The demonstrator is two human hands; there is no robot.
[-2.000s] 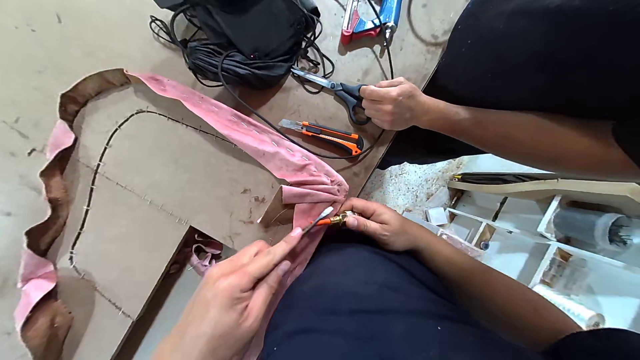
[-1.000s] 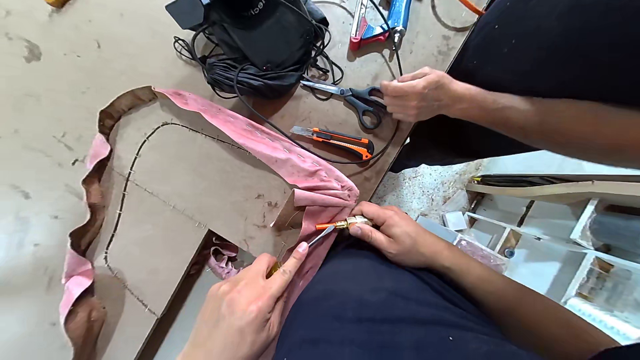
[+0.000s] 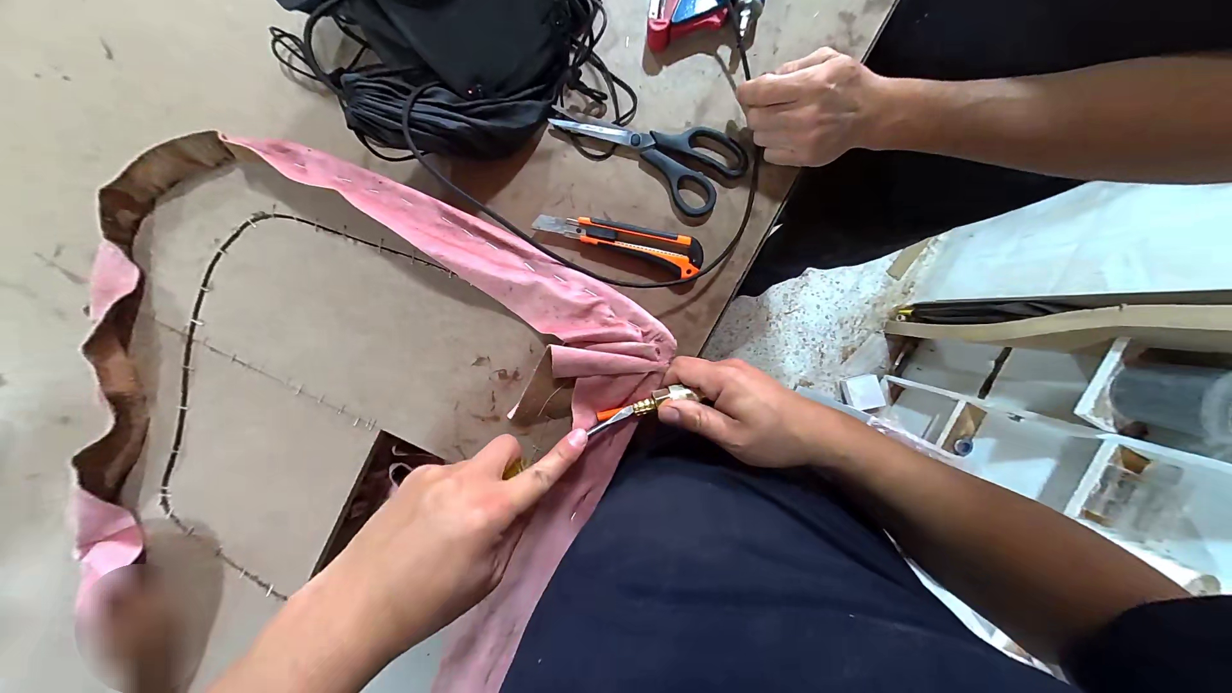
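Observation:
My left hand (image 3: 462,510) holds a slim metal-bladed tool (image 3: 608,422) with a yellowish handle mostly hidden in the palm; the index finger lies along the blade. The blade meets a short orange tube (image 3: 610,414) at a brass hose fitting (image 3: 664,397). Thumb and fingers of my right hand (image 3: 736,409) grip that fitting. Under and beside both hands runs a pink fabric strip (image 3: 462,236) with staples along it, bunched and folded near the fitting. Its brown backing shows at the left, where the strip curls on the board (image 3: 318,318).
Scissors (image 3: 664,154) and an orange utility knife (image 3: 626,241) lie above my hands. Another person's hand (image 3: 808,106) is at a black cable. A black bag (image 3: 452,58) with bundled cords sits behind. At right stands a compartment tray (image 3: 1020,433); the board has a dark cutout (image 3: 366,491).
The other person's hand has moved up and away from the scissors' handles, which it was against two seconds ago. My right hand keeps its grip on the brass fitting.

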